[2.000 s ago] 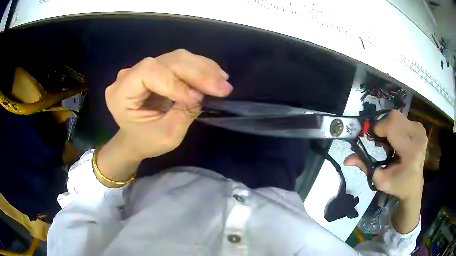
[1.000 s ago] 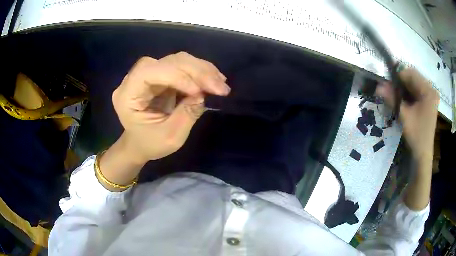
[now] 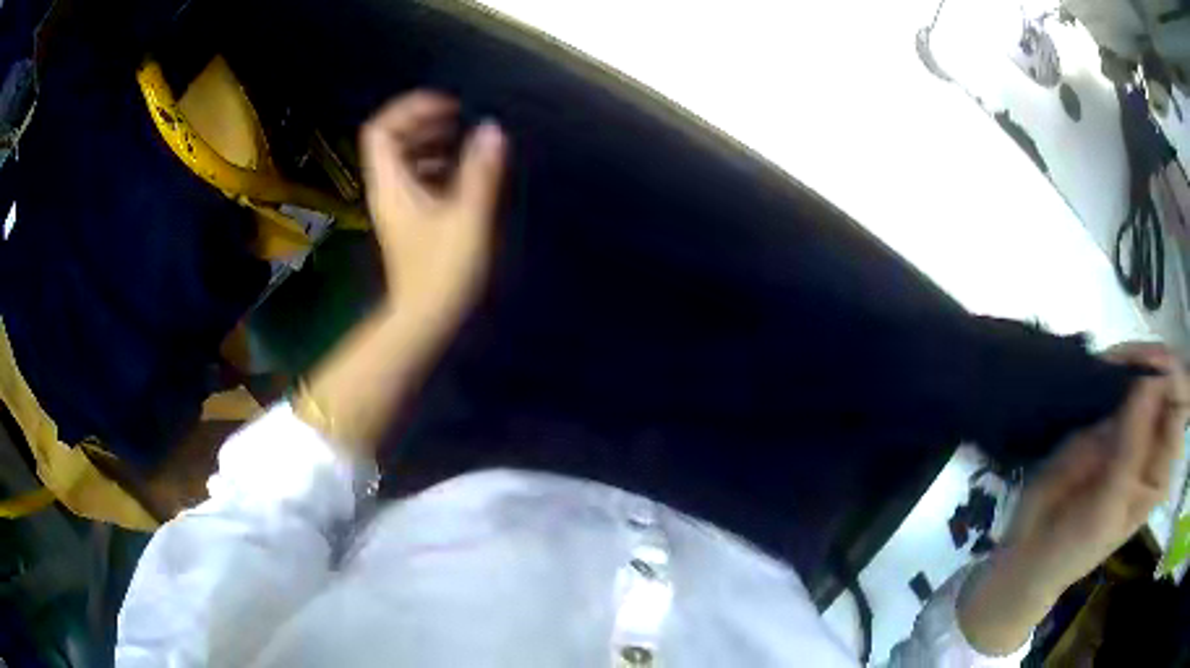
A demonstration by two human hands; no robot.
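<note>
The dark navy garment piece [image 3: 705, 313] lies across my lap, below the table edge, and stretches to the right. My right hand [image 3: 1090, 470] is at the far right and holds a bunched end of the cloth between thumb and fingers. My left hand [image 3: 435, 196] is raised over the left part of the cloth, blurred, with thumb and fingertips apart and no item visible in it. The scissors [image 3: 1141, 215] lie on the white table at the upper right, handles toward me.
The white table [image 3: 835, 118] curves across the top and right. Small dark cut pieces [image 3: 972, 516] lie on the pale side surface at lower right. A yellow frame [image 3: 215, 163] with dark cloth stands at left. Dark scraps lie near the scissors.
The scissors have left my right hand and lie on the table. My right hand has taken hold of the cloth and drawn it right. My left hand has opened and moved up. The view has turned.
</note>
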